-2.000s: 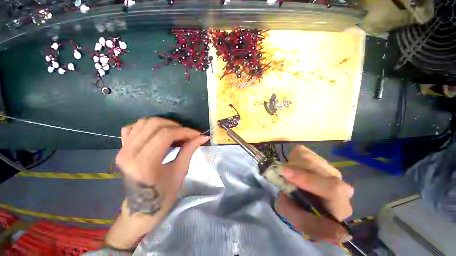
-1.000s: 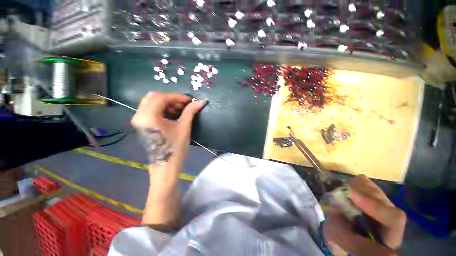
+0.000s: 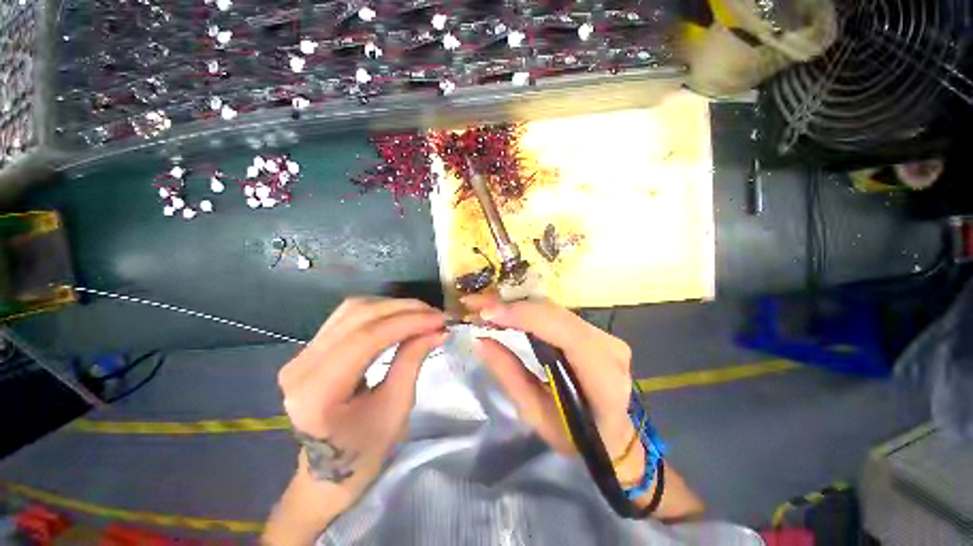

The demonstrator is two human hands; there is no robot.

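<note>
My left hand [image 3: 357, 368] and my right hand [image 3: 565, 347] meet fingertip to fingertip just off the mat's front edge, around a tiny part too small to make out. The solder wire [image 3: 192, 308] runs from the left to my left hand. My right hand also holds the soldering iron [image 3: 493, 219], its barrel pointing away over the yellow mat [image 3: 629, 213] toward the black-headed wired components [image 3: 496, 160]. A small dark circuit board [image 3: 475, 280] lies at the mat's front left. One white-headed component [image 3: 304, 261] lies apart on the green bench.
White-headed components [image 3: 267, 181] lie in groups at the left. A blister tray [image 3: 363, 80] spans the back. A dark winged piece [image 3: 548, 243] is mid-mat. A thin metal stick [image 3: 756, 187] and a fan [image 3: 854, 91] are right. The yellow reel stand [image 3: 41, 222] is far left.
My left hand has come back from the bench beside the white-headed components to the mat's front edge. My right hand has joined it, and the iron has swung to point away from me.
</note>
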